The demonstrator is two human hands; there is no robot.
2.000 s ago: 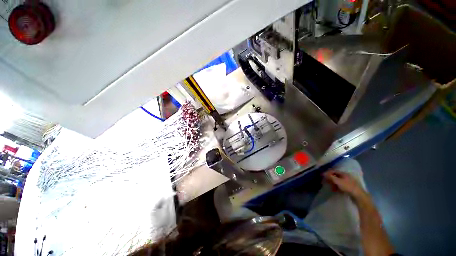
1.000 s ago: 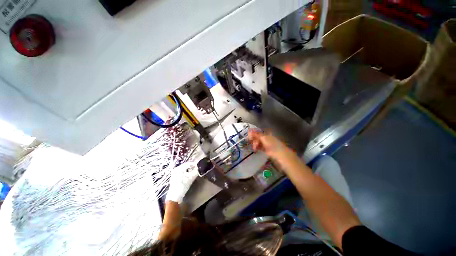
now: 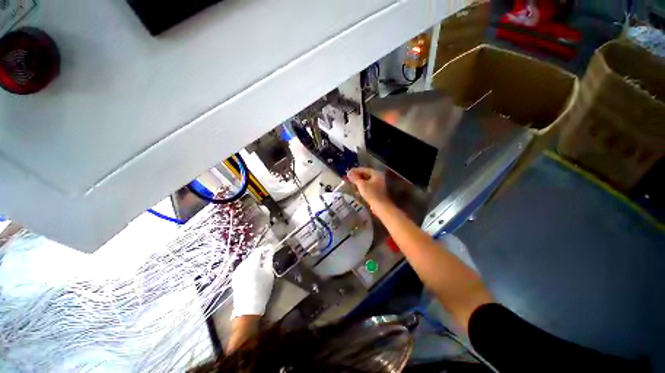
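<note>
A white cable [image 3: 297,232] runs in a nearly straight line over the pale round disc [image 3: 351,251], between my two hands. My left hand [image 3: 253,283], in a white glove, is closed on the cable beside the dark block at the disc's near-left edge. My right hand [image 3: 368,185], bare, pinches the cable near the disc's far edge. Metal bars and a short blue tube [image 3: 326,237] sit on the disc. Dark red cable tips [image 3: 232,218] are clustered left of the disc, beyond my gloved hand.
Loose white cables [image 3: 117,284] spread across the left. The white machine cover [image 3: 197,95] overhangs the top. A metal chute [image 3: 456,138] stands right of the disc, with open cartons [image 3: 565,109] beyond. The green button [image 3: 372,266] is near my right forearm.
My left hand came in from out of view to the disc's left edge. My right hand moved from beside the table to over the disc, then to its far edge. The cable now spans between them.
</note>
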